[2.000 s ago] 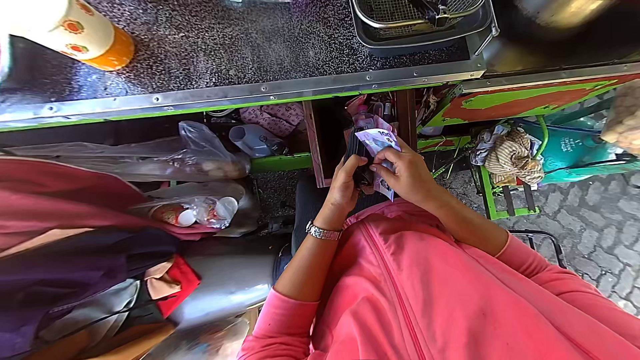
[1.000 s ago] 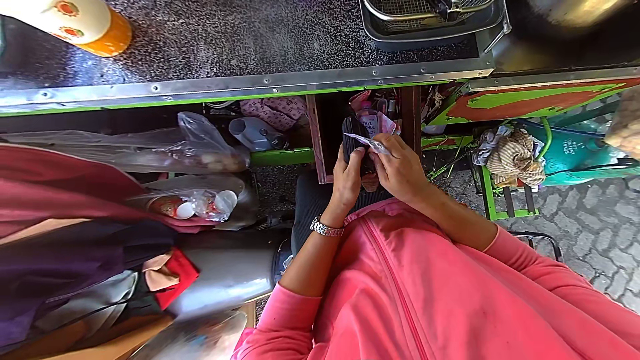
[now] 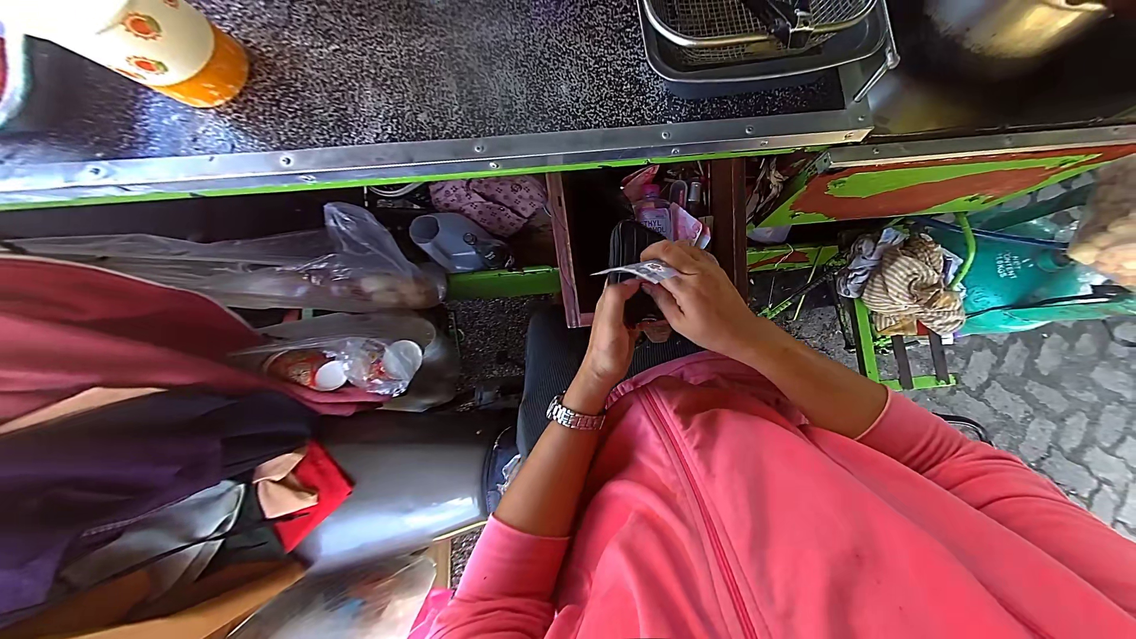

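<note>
My right hand (image 3: 701,293) grips a banknote (image 3: 648,270), which I see nearly edge-on above a dark pouch or wallet. My left hand (image 3: 612,333), with a metal-band watch (image 3: 574,414) on its wrist, holds the black pouch (image 3: 632,240) from below; its lower part is hidden by my fingers. Both hands are close together at the front of an open wooden drawer (image 3: 568,240). Inside the drawer, a bottle of pinkish liquid (image 3: 652,211) and a pink paper or note (image 3: 690,226) lie just beyond my hands.
Above the drawer runs the counter's metal edge (image 3: 390,157), with a wire basket on a tray (image 3: 763,44) and an orange-based container (image 3: 209,75). Plastic bags (image 3: 355,266) and a grey stool or seat (image 3: 399,479) are at left. A striped cloth (image 3: 910,288) lies at right.
The banknote was spread more face-up two seconds ago; it now shows as a narrow, nearly level strip. My hands have stayed together at the drawer.
</note>
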